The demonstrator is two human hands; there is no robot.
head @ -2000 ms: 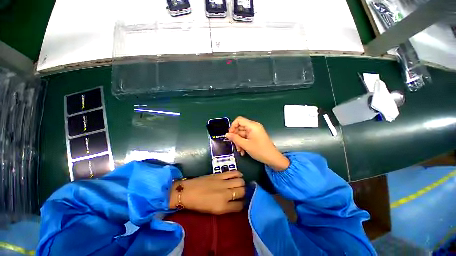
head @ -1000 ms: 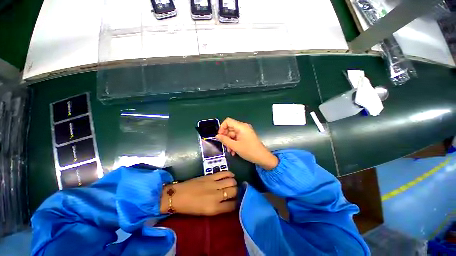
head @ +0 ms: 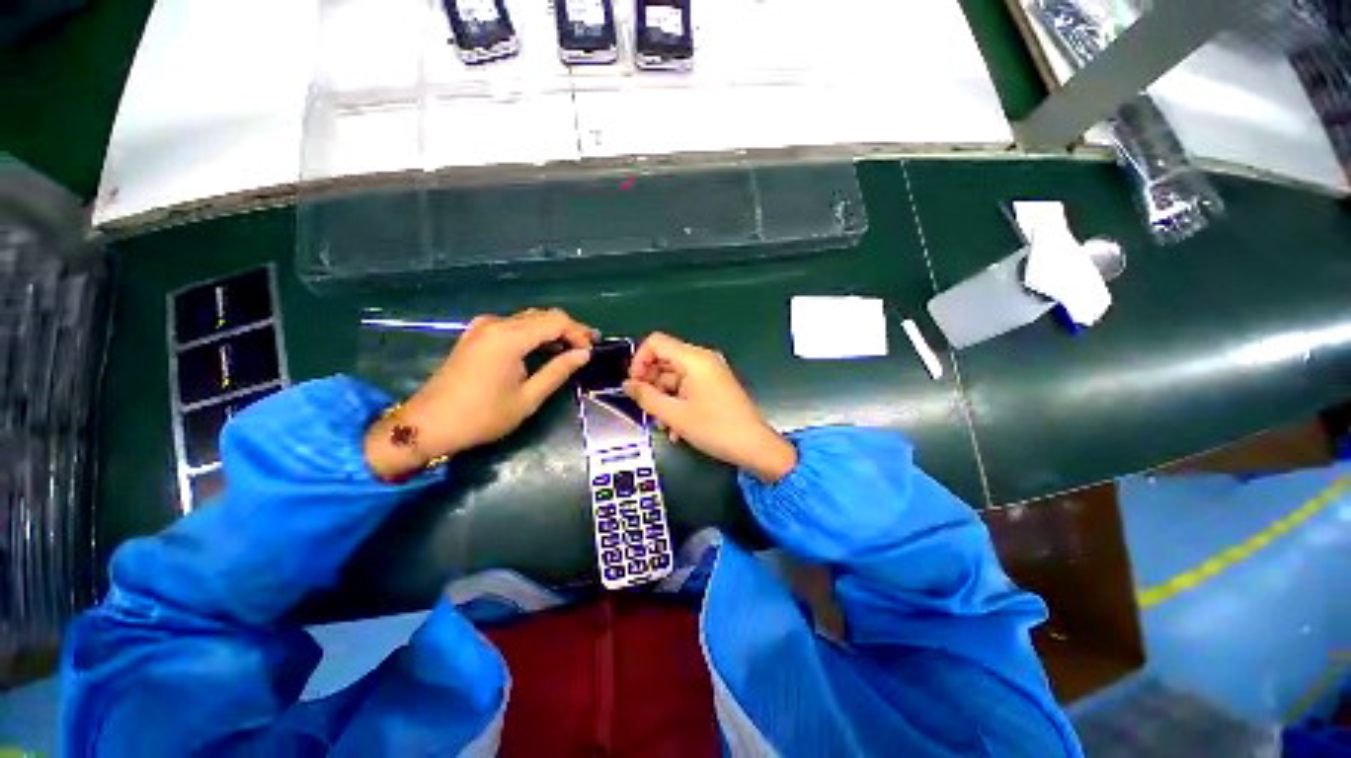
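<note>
An open flip phone (head: 628,511) lies on the green mat in front of me, its dark screen away from me and its pale keypad near me. A small black film (head: 608,364) is over the top of the screen. My left hand (head: 511,373) has its fingertips at the film's upper left corner. My right hand (head: 694,397) pinches at its right edge, over the screen. Both hands hold the film at its edges; the fingertips partly hide it.
A film sheet (head: 225,360) and a clear film piece (head: 422,323) lie left. A clear blister tray (head: 578,222) stands behind, with phones (head: 587,30) beyond. Right are a white card (head: 839,327), a white stick (head: 922,350), and a bottle (head: 985,302) with wipes (head: 1061,264).
My left hand has moved from the keypad up to the film's left side, uncovering the keypad. My right hand stays at the film's right edge.
</note>
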